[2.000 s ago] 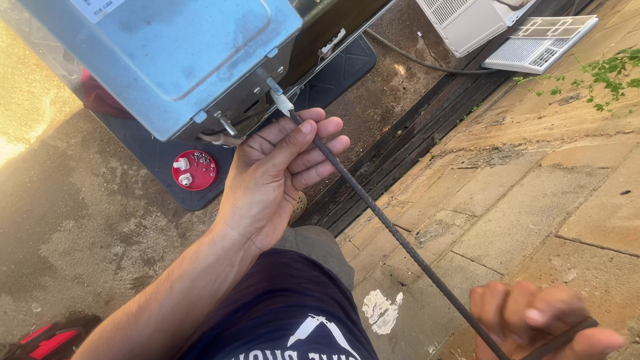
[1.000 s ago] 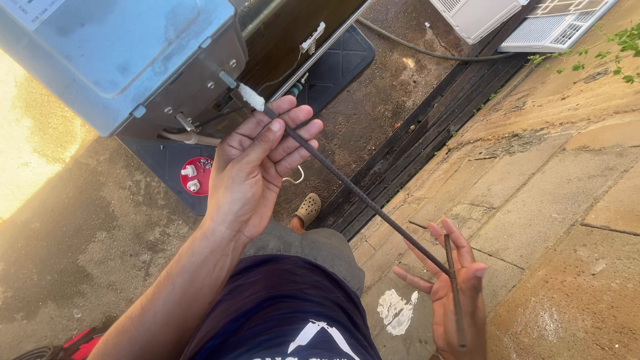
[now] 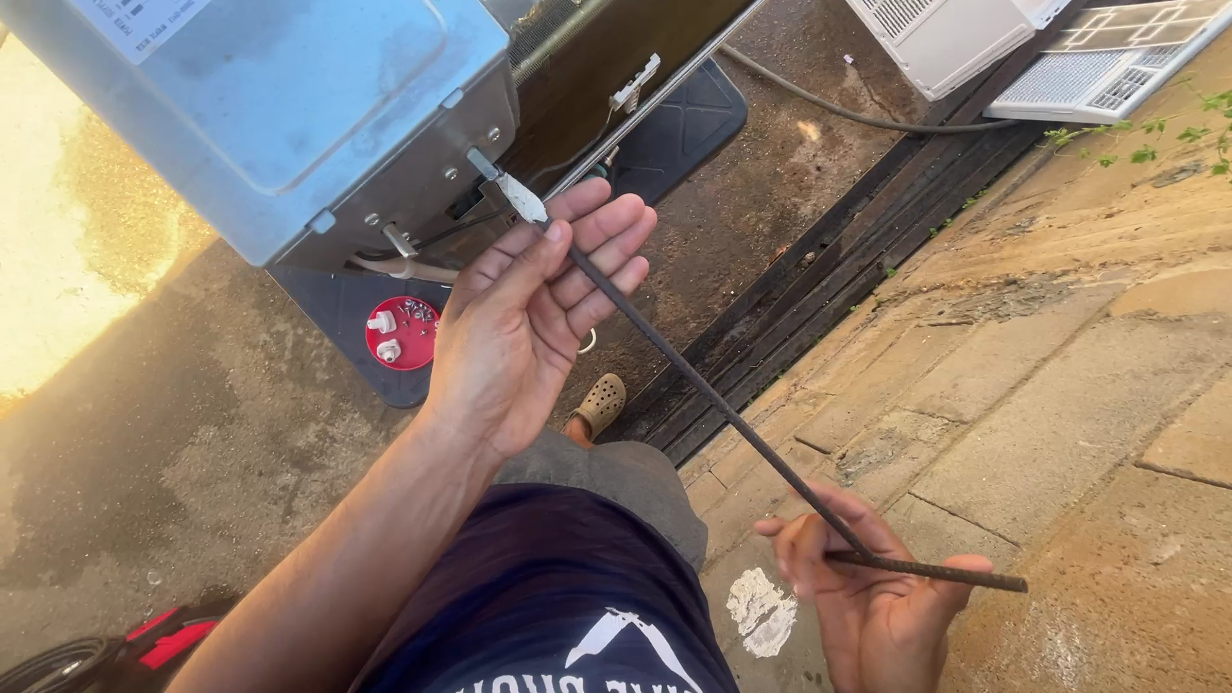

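A dark metal rod [image 3: 688,375] with a T-shaped crossbar [image 3: 929,570] runs from the machine down to the lower right. Around its upper end, white material [image 3: 523,198] meets a metal shaft [image 3: 483,164] that sticks out of the side of a blue-topped metal housing [image 3: 318,106]. My left hand [image 3: 525,318], palm up, supports the rod just below the white part, thumb resting over it. At the lower right my right hand [image 3: 871,587] holds the crossbar between fingers and thumb. A second short metal stud [image 3: 399,241] projects from the housing.
A red dish [image 3: 414,351] with white fittings and small screws sits on a dark mat [image 3: 351,327]. Black beams [image 3: 818,260] run along a block wall [image 3: 1039,414]. White plastic covers [image 3: 1107,77] and a hose [image 3: 866,123] are at the upper right. Red-and-black gear [image 3: 164,640] lies lower left.
The crossbar has turned in my right hand, from nearly upright a second ago to nearly level. The fingers of my right hand, spread then, are now curled about it. My left hand stays under the rod.
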